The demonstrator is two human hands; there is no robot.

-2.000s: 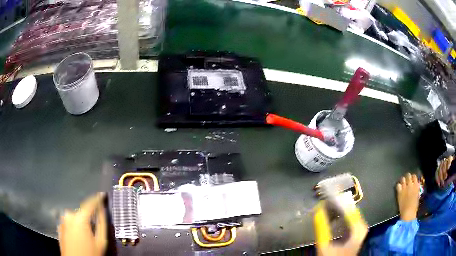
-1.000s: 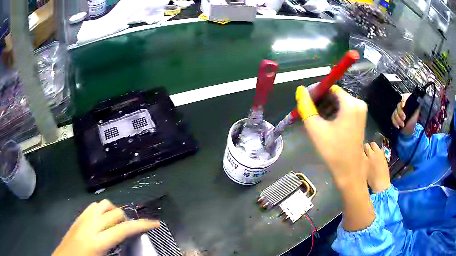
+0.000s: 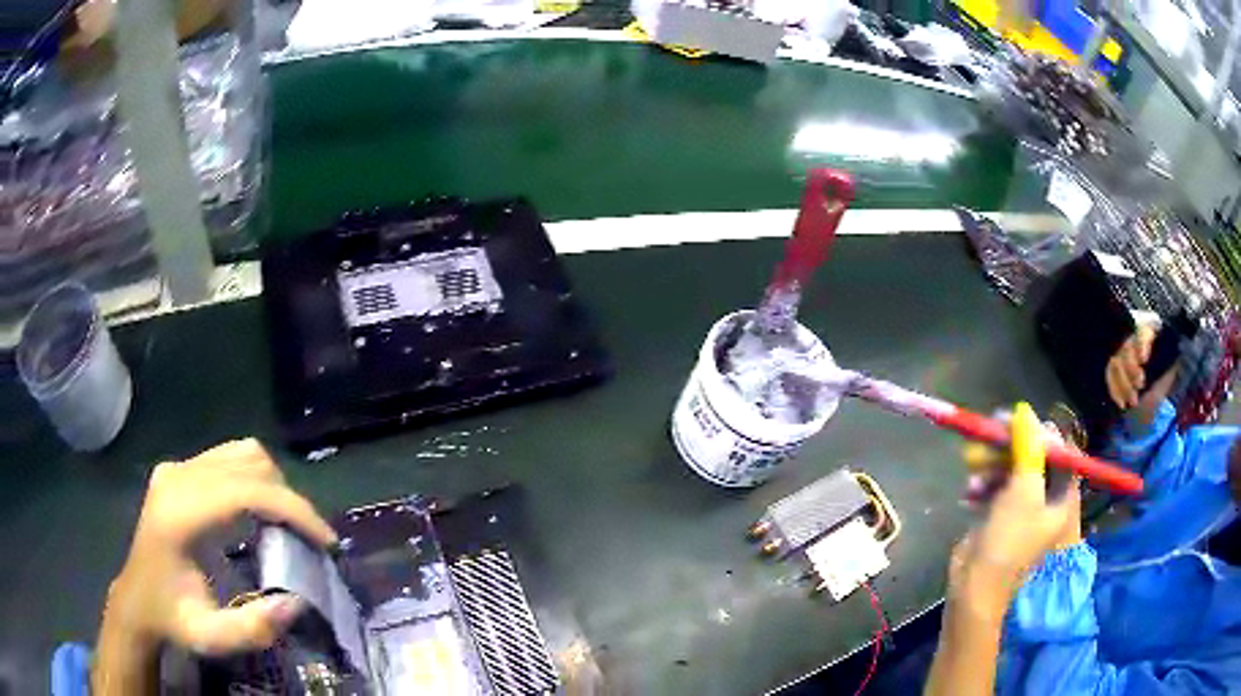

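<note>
My right hand (image 3: 1018,496), with a yellow finger cot, holds the bright red brush (image 3: 973,424); its grey-coated end is in the paste tub (image 3: 735,432). A darker red spatula (image 3: 813,242) stands in the same tub. My left hand (image 3: 204,558) holds a grey squeegee (image 3: 310,585) between thumb and fingers over the stencil jig. The silvery stencil (image 3: 425,646) and a finned heatsink (image 3: 501,619) show on the jig at the lower edge, partly cut off.
A heatsink (image 3: 823,514) with a pale wired module (image 3: 847,555) lies right of the jig. A black second jig (image 3: 436,367) is behind. A translucent cup (image 3: 79,381) stands left. Another person's hand (image 3: 1130,367) and blue sleeves are close at the right.
The view has swung right, then slightly back. My right hand has taken the red brush and now holds it lower and more level. My left hand has come over the jig and holds the squeegee.
</note>
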